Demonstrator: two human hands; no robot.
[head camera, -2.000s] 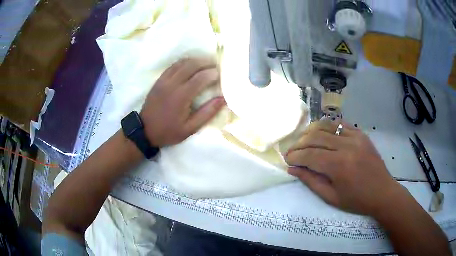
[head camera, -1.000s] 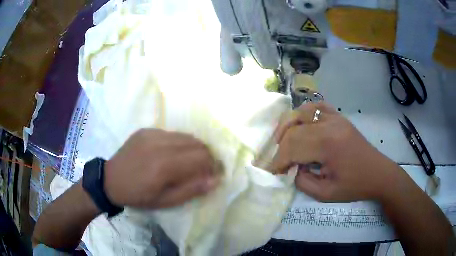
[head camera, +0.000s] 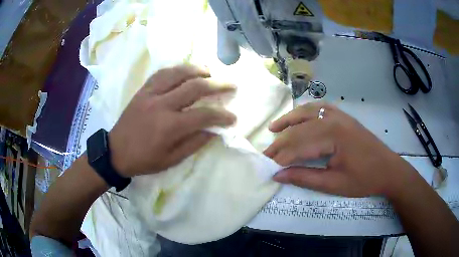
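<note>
The cream garment fabric (head camera: 201, 201) lies bunched on the machine bed, glaring white under the lamp, and drapes over the front edge. My left hand (head camera: 171, 118) lies on it, fingers spread and pointing right; part of the cloth lies between thumb and fingers. My right hand (head camera: 327, 150) is at the cloth's right edge, pinching it between thumb and fingertips. The sewing machine head (head camera: 246, 20) stands above the cloth. The needle area (head camera: 283, 73) is just beyond my right hand; the needle itself is not clear.
Black-handled scissors (head camera: 410, 70) and black snips (head camera: 424, 133) lie at right, with a small pale lump (head camera: 439, 176) below the snips. A perforated metal disc (head camera: 317, 89) is right of the needle area. A printed ruler (head camera: 327, 208) runs along the front edge. Dark purple material (head camera: 65, 95) lies at left.
My left hand moved down onto the front folds, then back up and forward over the cloth. The cloth has shifted and now hangs over the front edge. The view has shifted right.
</note>
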